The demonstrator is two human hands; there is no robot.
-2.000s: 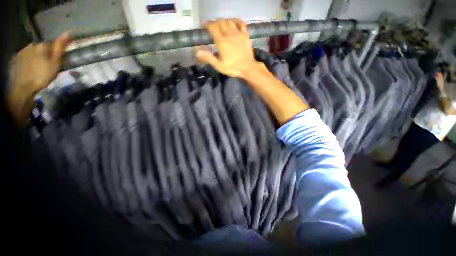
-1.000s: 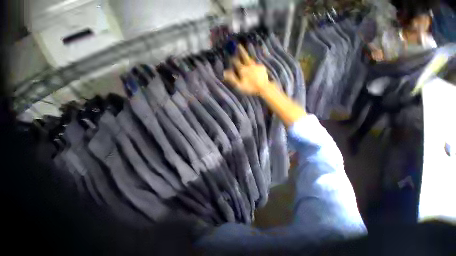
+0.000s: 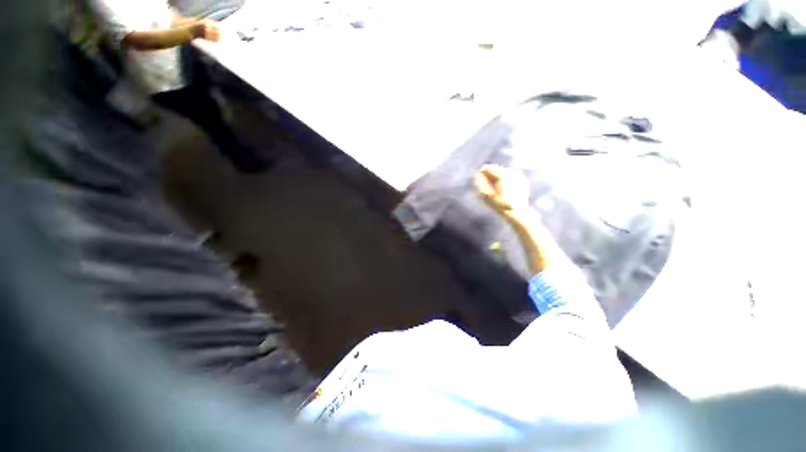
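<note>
A grey shirt lies on the white worktable, overexposed and blurred, with one grey part hanging over the near edge. My right hand is over the left side of this shirt with its fingers curled; whether it grips the cloth cannot be told. My right forearm comes up from the bottom of the picture. My left hand is not in view.
A dense row of grey shirts hangs along the left side. Brown-grey floor lies between it and the table. A person stands at the upper left, a hand by the table edge. Blue material shows at the upper right.
The view has swung from the rack to the table. My right hand has left the hanging shirts and is now over the shirt on the table. My left hand has left the rail since the first frame.
</note>
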